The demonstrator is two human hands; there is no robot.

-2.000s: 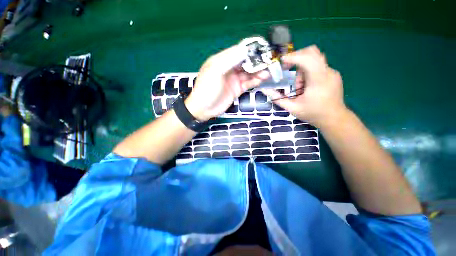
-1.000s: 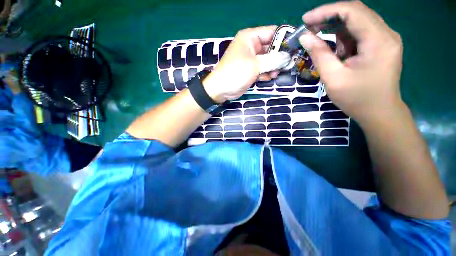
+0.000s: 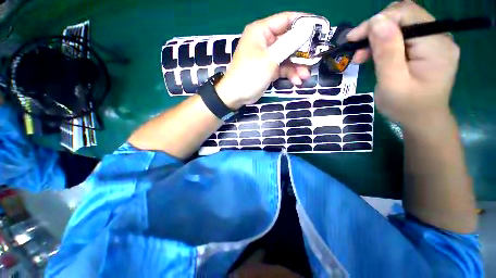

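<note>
My left hand [image 3: 255,68], with a white cover on the thumb, holds the open device [image 3: 317,37] over the adhesive sheets. The device has a silvery rim and a gold patch inside. A dark part with an orange-brown patch [image 3: 341,62] hangs at its right side. My right hand [image 3: 409,65] grips the black tweezers [image 3: 448,25]; their tip end reaches the device's inside, where exact contact is unclear. The sheet of L-shaped black pieces [image 3: 187,55] lies partly under my left hand. The second die-cut sheet [image 3: 329,121] lies nearer to me, with one blank spot.
A black round caged fan [image 3: 59,79] stands at the left, with striped sheets [image 3: 80,133] beside and behind it. Another person's blue sleeve [image 3: 27,155] shows at the left edge. The green mat [image 3: 136,21] covers the bench. A white edge of something shows near my right elbow.
The black tweezers now point into the device from my right hand. The grey piece at my right fingers a second ago no longer shows clearly. The device's open inside faces the camera more.
</note>
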